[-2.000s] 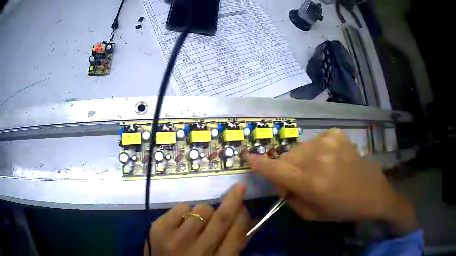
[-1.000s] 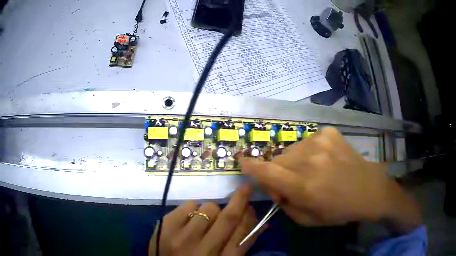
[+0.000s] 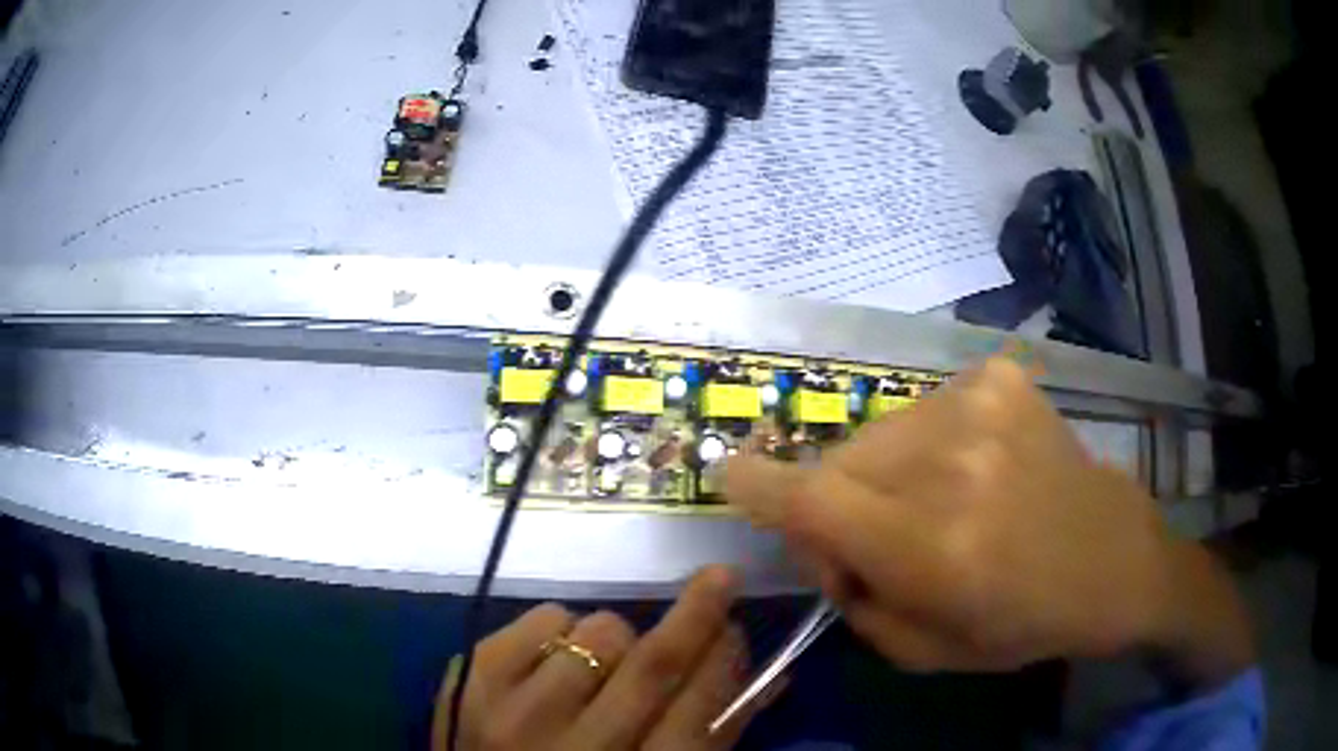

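A PCB panel (image 3: 631, 492) with a row of yellow transformers (image 3: 732, 401) lies across the conveyor rails. My right hand (image 3: 954, 514) is over its right part and hides the boards there. A fingertip is at the lower parts near the third board from the left, beside a white-topped capacitor (image 3: 713, 448). Thin silver tweezers (image 3: 778, 668) stick out from under my right palm. My left hand (image 3: 616, 682), with a ring, is at the bottom edge in front of the near rail. Its index finger points up to the rail, and it holds nothing visible.
Conveyor rails (image 3: 338, 543) run left to right. A black cord (image 3: 594, 308) crosses over the panel's left part. Beyond the far rail are a sample board (image 3: 421, 143), a printed paper sheet (image 3: 822, 191), a black phone (image 3: 699, 52), a dark cloth (image 3: 1064, 242) and a dark round object (image 3: 1004, 91).
The panel and bench objects sit further right in the view. My right fingertip has gone from about the fourth board to the third. The left hand stays low in the view.
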